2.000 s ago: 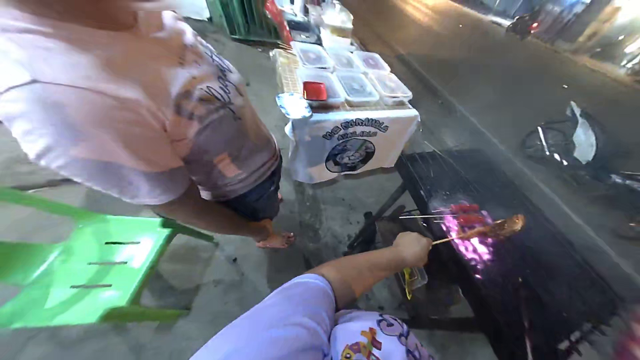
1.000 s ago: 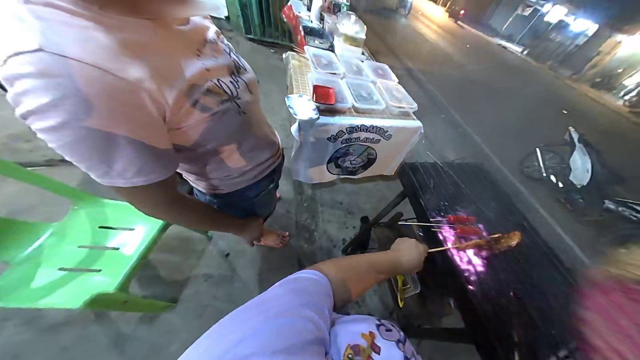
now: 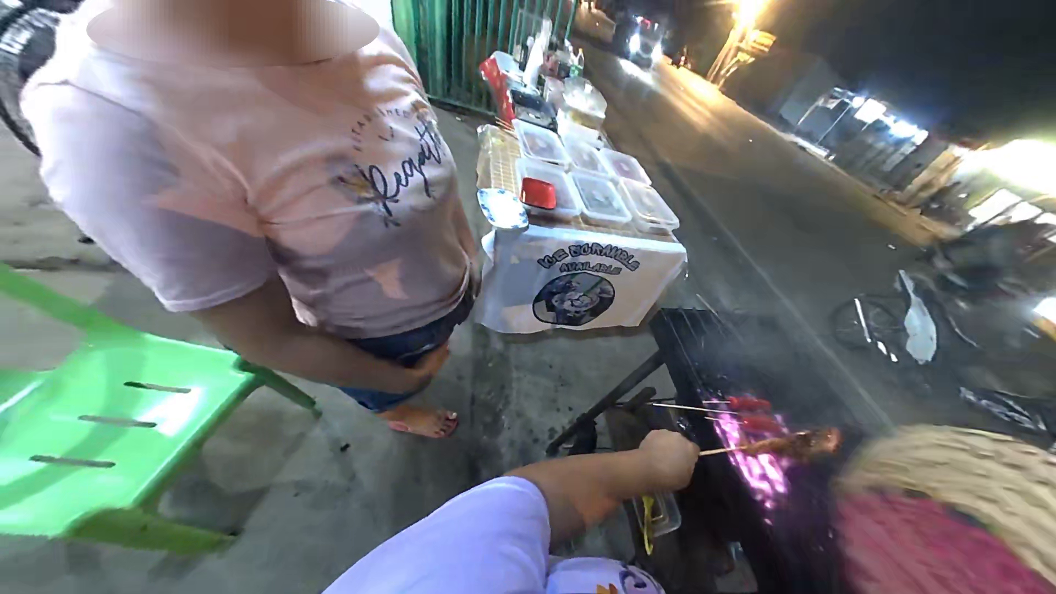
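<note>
My left hand (image 3: 670, 460) is closed on the thin wooden stick of a skewer of browned meat (image 3: 796, 445), which lies over the glowing coals (image 3: 761, 470) of a long dark charcoal grill (image 3: 833, 412). Just beyond it, red pieces of food (image 3: 749, 404) on other sticks lie over the same coals. At the lower right, a round woven fan (image 3: 949, 495), pale with a pink part and blurred, covers part of the grill. My right hand is out of view, so what holds the fan is not seen.
A person (image 3: 272, 190) stands at the left beside a green plastic chair (image 3: 165, 412). Beyond the grill's far end is a table with a white printed cloth (image 3: 577, 289), bearing lidded plastic containers (image 3: 598, 196). A parked motorcycle (image 3: 916, 322) and a road lie at the right. A clear container (image 3: 664, 511) sits below my forearm.
The woven fan has come well into view from the right edge. My left hand stays beside the grill with the skewer. A vehicle's lights now show up the road.
</note>
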